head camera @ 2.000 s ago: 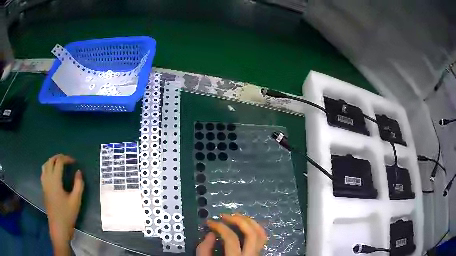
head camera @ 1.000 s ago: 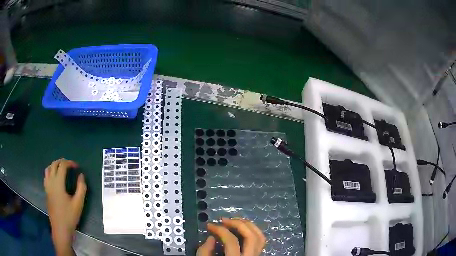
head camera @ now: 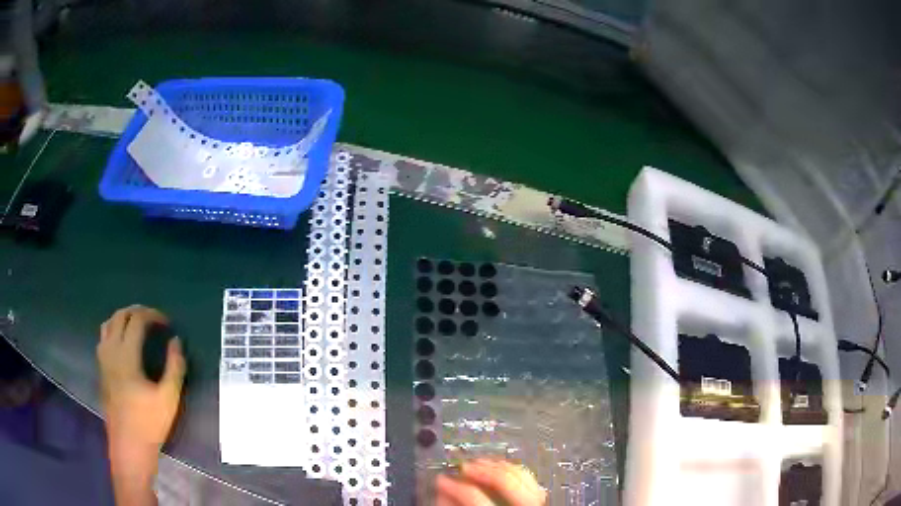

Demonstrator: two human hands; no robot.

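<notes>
My left hand [head camera: 141,390] rests on the green bench at left, thumb and fingers apart around a dark rounded shape; I cannot tell whether it holds it. My right hand [head camera: 491,482] is cut off by the bottom edge, fingers bent over the lower part of the clear backing sheet [head camera: 514,395]; its grip is hidden. Round black pads [head camera: 425,347] remain in the sheet's upper left and left column. Left of it lie dotted strips [head camera: 368,296] and a white label sheet [head camera: 259,420] with small dark rectangles at its top.
A blue basket [head camera: 222,210] with white scrap liner stands behind the strips. A white foam tray [head camera: 647,296] at right holds several corded black devices [head camera: 713,380]; one cable plug lies over the clear sheet. Another black device [head camera: 35,212] lies at far left.
The view has shifted, so the bench things appear further right. My right hand has drawn back a little towards the bottom edge. My left hand stays beside the label sheet.
</notes>
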